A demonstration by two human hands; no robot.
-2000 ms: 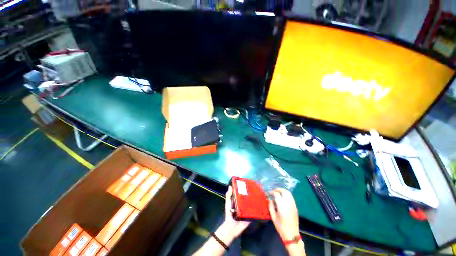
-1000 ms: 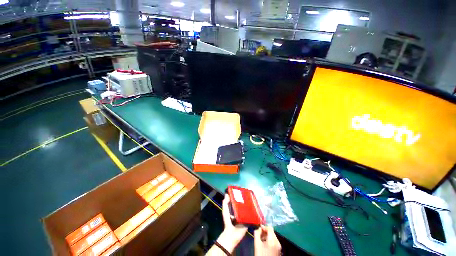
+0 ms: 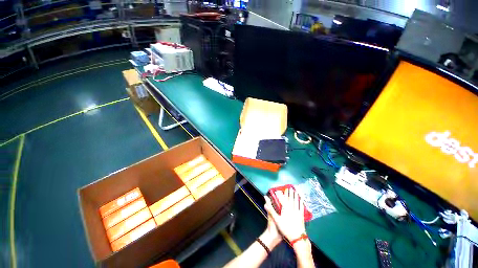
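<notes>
A set-top box with a red underside (image 3: 306,213) is at the bench's front edge. My left hand (image 3: 271,215) holds its left side. My right hand (image 3: 289,210) lies flat over its red face and hides most of it. A clear plastic bag (image 3: 321,199) lies on the bench just right of the box. An open retail box (image 3: 257,165) with orange-red sides and a raised brown lid stands behind my hands, to the left. A black set-top box (image 3: 271,151) rests on its right part.
A master carton (image 3: 157,167) with rows of orange boxes (image 3: 157,208) stands at lower left. An orange item (image 3: 165,264) shows at the bottom edge. Power strip (image 3: 367,191), cables and remote control (image 3: 383,252) lie to the right. Monitors (image 3: 424,131) line the bench's rear.
The view has turned left. My right hand has moved from the lower edge of the red-faced box to lie flat across it. The black box and open retail box look the same.
</notes>
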